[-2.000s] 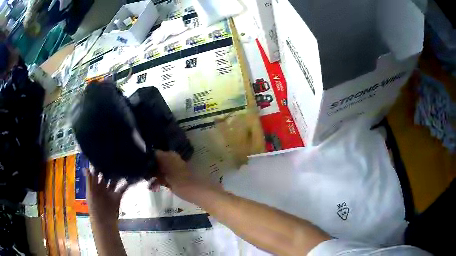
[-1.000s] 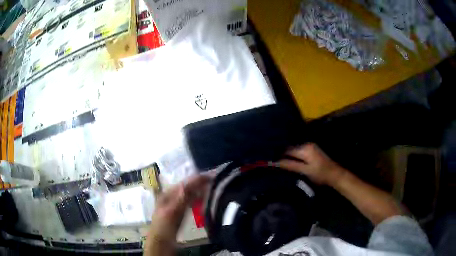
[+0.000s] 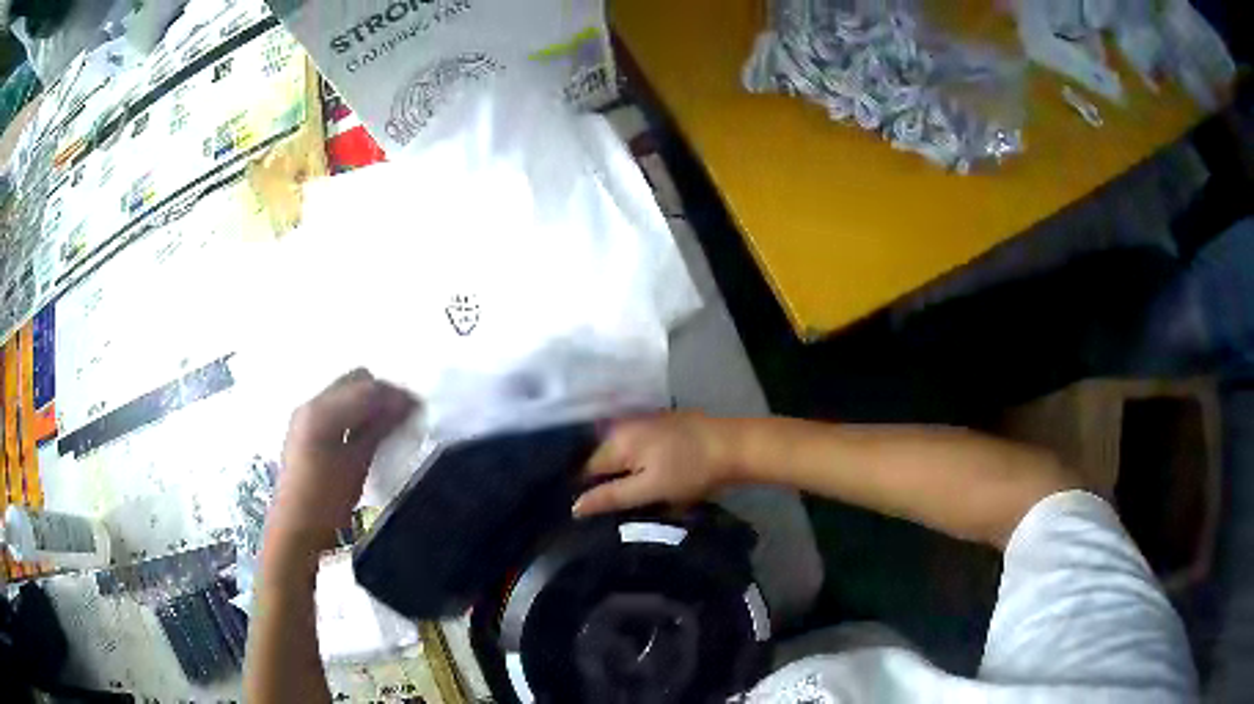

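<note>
The black camping fan (image 3: 633, 626) is at the bottom centre, close to my body, with pale segments around its round rim. Its flat black part (image 3: 475, 516) points up and left to the mouth of the white poly bag (image 3: 413, 296), which lies on the bench with a small triangular mark. My left hand (image 3: 337, 447) pinches the bag's near left edge. My right hand (image 3: 653, 461) grips the far right end of the flat black part, beside the bag's mouth.
The white STRONG WIND box (image 3: 468, 62) stands behind the bag. Coiled cables in clear bags (image 3: 894, 83) lie on the yellow table (image 3: 811, 261) at the right. Thin black pieces (image 3: 206, 633) and a white bottle (image 3: 55, 536) are at the lower left. A brown carton (image 3: 1086, 440) is at the right.
The fan has come from over the bench at the left to near my body, its flat part now at the bag's mouth. My left hand has taken hold of the bag's edge.
</note>
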